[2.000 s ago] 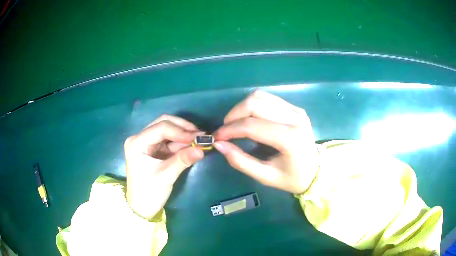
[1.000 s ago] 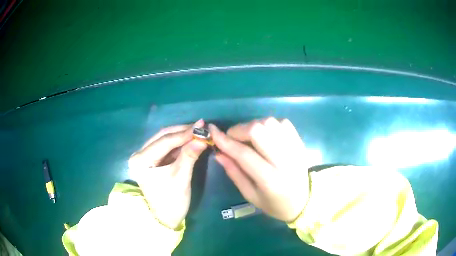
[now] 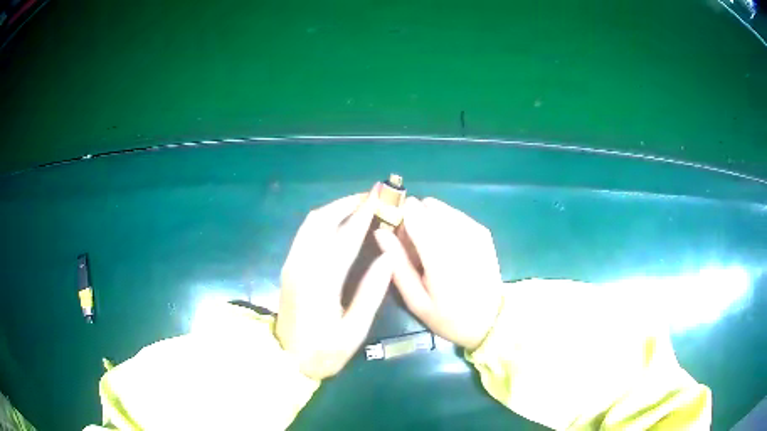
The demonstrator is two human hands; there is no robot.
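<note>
My left hand [image 3: 336,278] and my right hand [image 3: 446,265] meet at the centre of the view. Between their fingertips they hold a small stick with a yellow-orange band [image 3: 390,202]; a narrow end points away from me. The rest of it is hidden by my fingers. A grey USB stick with a silver plug [image 3: 400,346] lies on the green bench just below my hands, its plug to the left. A dark taped unit with a yellow band [image 3: 86,288] lies apart at the far left.
The green bench surface [image 3: 185,227] has a curved seam running across it, with a darker green area [image 3: 336,67] beyond. Strong white lamp glare lies on the right side. My pale yellow sleeves cover the lower left and lower right.
My hands have moved right and closed together. The held stick has turned: its open metal end faced me earlier, and now a yellow-banded side shows, pointing away.
</note>
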